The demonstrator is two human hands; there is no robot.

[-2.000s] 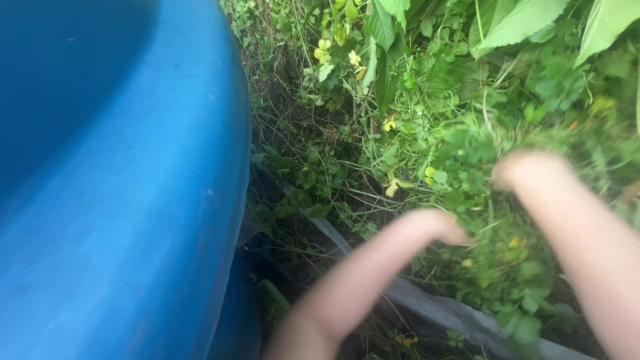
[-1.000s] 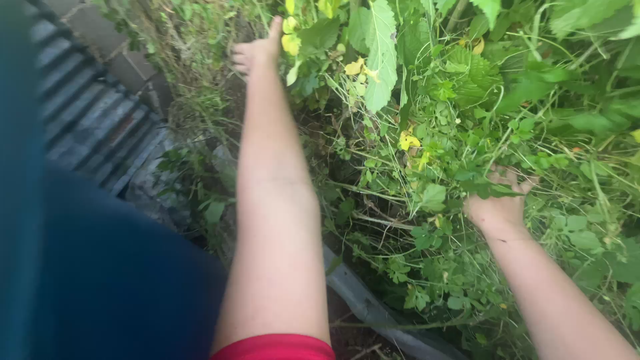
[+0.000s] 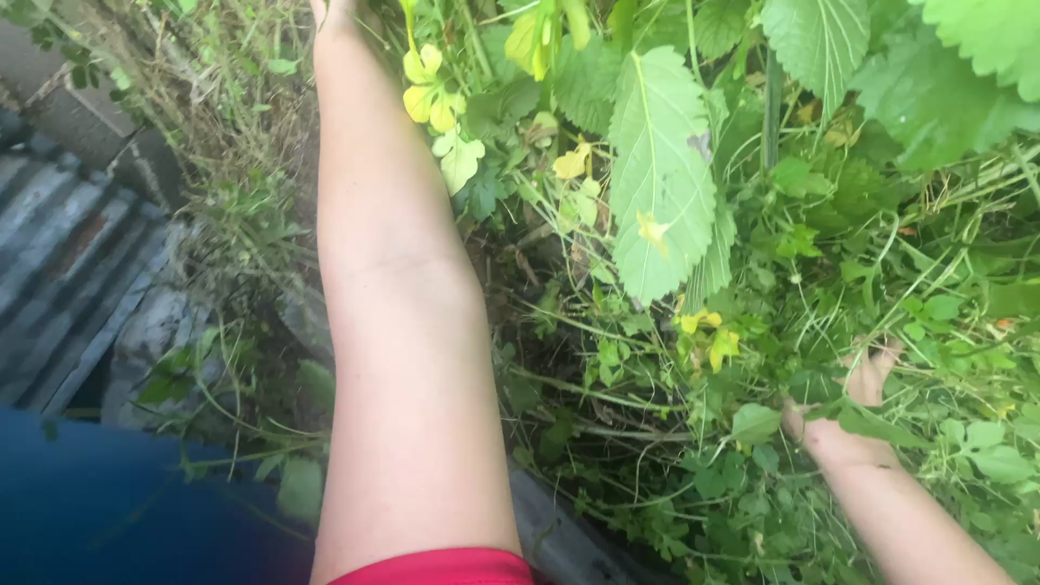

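Note:
My left arm, with a red sleeve [image 3: 439,567] at its base, stretches up through the middle of the view. Only the wrist end of my left hand [image 3: 337,10] shows at the top edge; its fingers are out of view. At the right, my right hand [image 3: 849,406] is among green vines [image 3: 756,471], its fingers spread and partly covered by leaves and stems. Whether a stem lies in its grasp cannot be told. Between the arms hang a large serrated leaf [image 3: 662,179] and yellowed lobed leaves [image 3: 435,89].
A blue plastic container [image 3: 122,504] fills the lower left. Above it lie corrugated metal sheets [image 3: 73,268] beside a block wall [image 3: 106,106]. Dry weeds [image 3: 236,122] grow left of my arm. A grey edging strip [image 3: 561,528] runs along the ground at the bottom.
Since two seconds ago my left hand has reached up and away, beyond the yellowed leaves. My right hand remains in the vines. The view has shifted, bringing in the corrugated metal.

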